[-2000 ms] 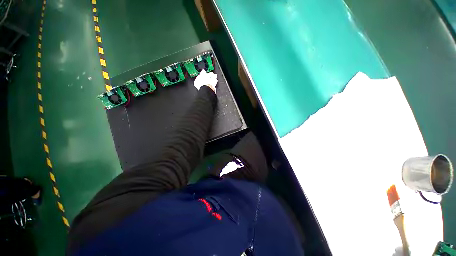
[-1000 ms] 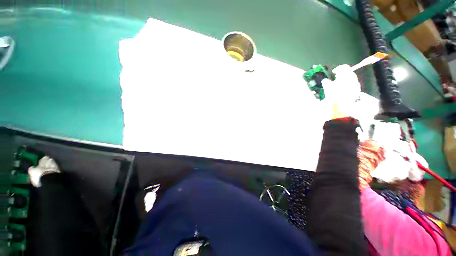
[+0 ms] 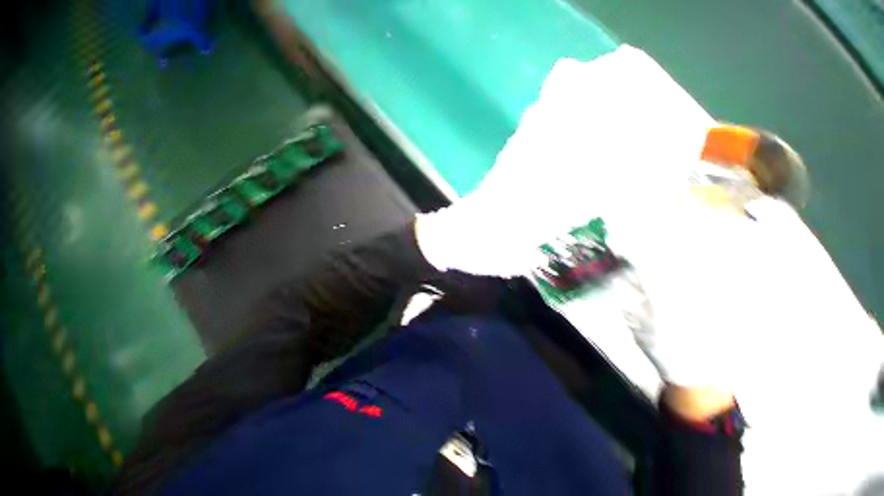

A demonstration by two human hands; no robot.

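A green circuit board (image 3: pixel 580 263) with dark and reddish parts is blurred at the near edge of the white sheet (image 3: pixel 824 320), between my hands. My left hand (image 3: pixel 475 237), in a white glove, reaches the board's left side; its fingers are lost against the sheet, so its grip is unclear. My right hand (image 3: pixel 669 329), also white-gloved, is at the board's right side. The flat brush (image 3: pixel 729 145) points away from my right hand, orange bristles beside the metal mug's rim; its handle fades into the white glove. The metal mug (image 3: pixel 783 172) is blurred at the sheet's far edge.
A black tray (image 3: pixel 339 189) lies left of the bench, with several green boards in a row along its far edge. The green mat (image 3: pixel 426 77) extends beyond the sheet. A blue object (image 3: pixel 177 27) stands on the floor at the upper left, near yellow-black lines.
My view has swung back left. My left hand has left the tray and come to the sheet beside a board. The brush, raised at the right a second ago, is now by the mug.
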